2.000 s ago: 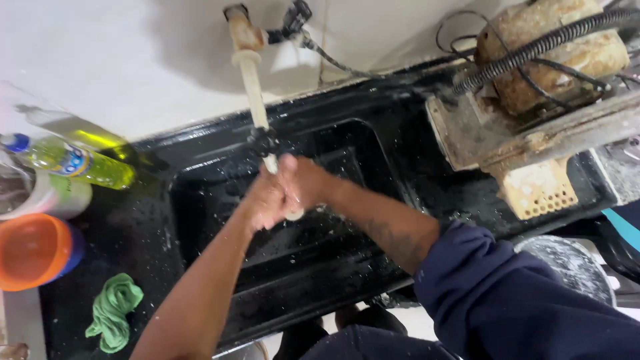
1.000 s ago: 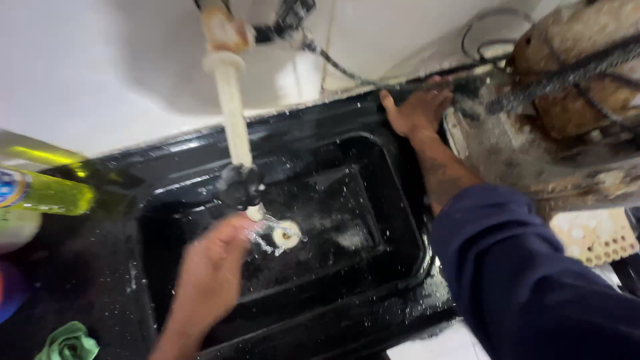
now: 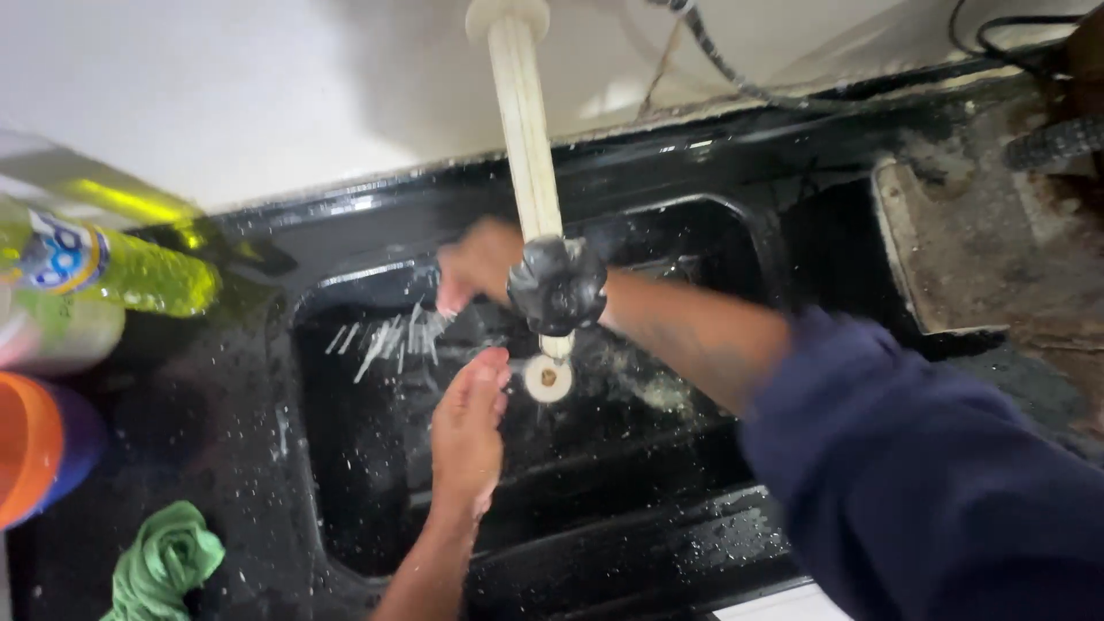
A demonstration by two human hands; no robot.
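Observation:
A black sink basin [image 3: 604, 483] lies below a white plastic tap [image 3: 528, 129] with a black knob [image 3: 558, 286]. My left hand [image 3: 470, 423] is over the basin, left of the white drain [image 3: 548, 378], fingers together and holding nothing that shows. My right hand [image 3: 479, 263], blurred by motion, is over the back of the basin just left of the tap; its forearm passes behind the black knob. Nothing shows in it, and its fingers are partly hidden. Drops of water streak through the air below it.
On the left stand a bottle of yellow-green liquid [image 3: 155, 272] and an orange cup or bowl [image 3: 30, 448] with a blue one. A green cloth [image 3: 164, 561] lies bunched near them. At the right is a dirty metal machine base [image 3: 957, 250], with a black cable behind.
My hands were together under the tap, then apart, the right one on the sink's back right edge. The right hand has since moved left over the basin. The view has moved closer.

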